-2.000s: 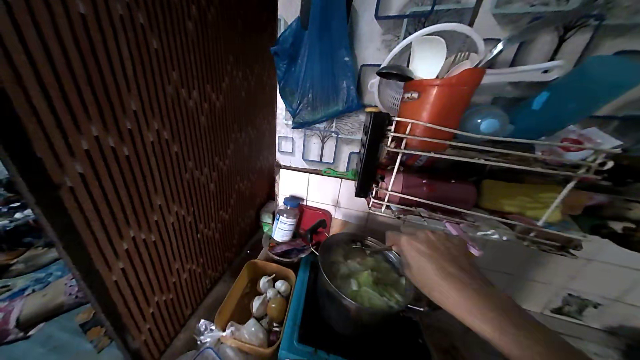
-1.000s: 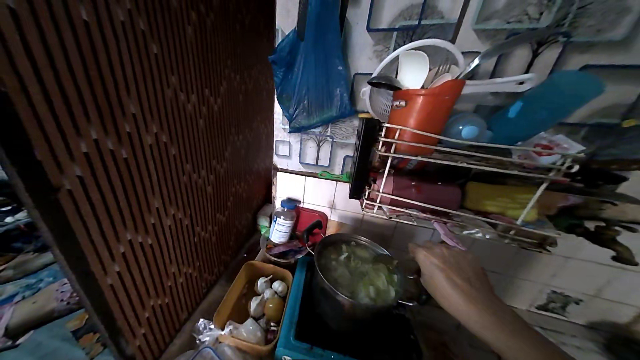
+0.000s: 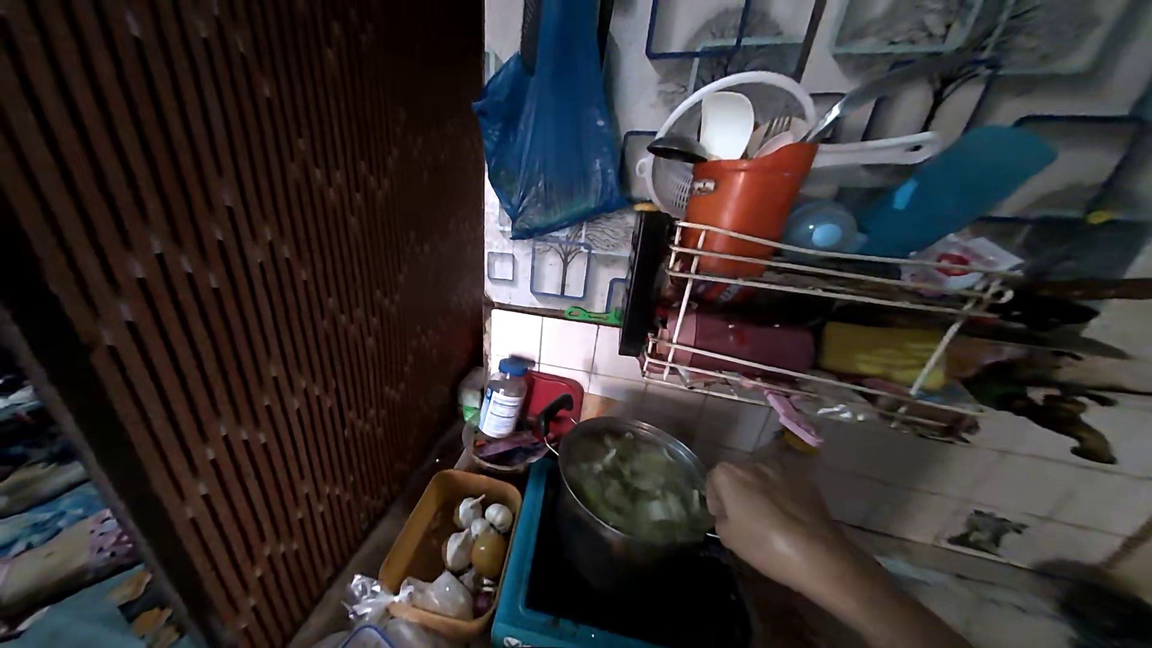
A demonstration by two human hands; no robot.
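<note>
A deep metal pot (image 3: 585,513) stands on a teal-edged stove (image 3: 517,585), filled with pale green leafy pieces (image 3: 648,495) in liquid. My right hand (image 3: 760,508) is at the pot's right rim, its fingers curled near the side handle. The fingertips are hidden, so I cannot tell whether it grips the handle or a utensil. A black handle (image 3: 556,416) shows at the pot's far left side. My left hand is out of view.
Left of the stove lies a yellow-brown tub (image 3: 423,531) of garlic bulbs (image 3: 457,551). Behind it are a blue-capped bottle (image 3: 502,400) and a red item (image 3: 551,396). Above hang a wire rack (image 3: 810,288) with an orange utensil holder (image 3: 747,207) and a blue bag (image 3: 553,144). A slatted panel (image 3: 270,270) borders the left.
My right hand has moved from beyond the pot's upper right rim down to its right side. The green pieces in the pot have shifted about.
</note>
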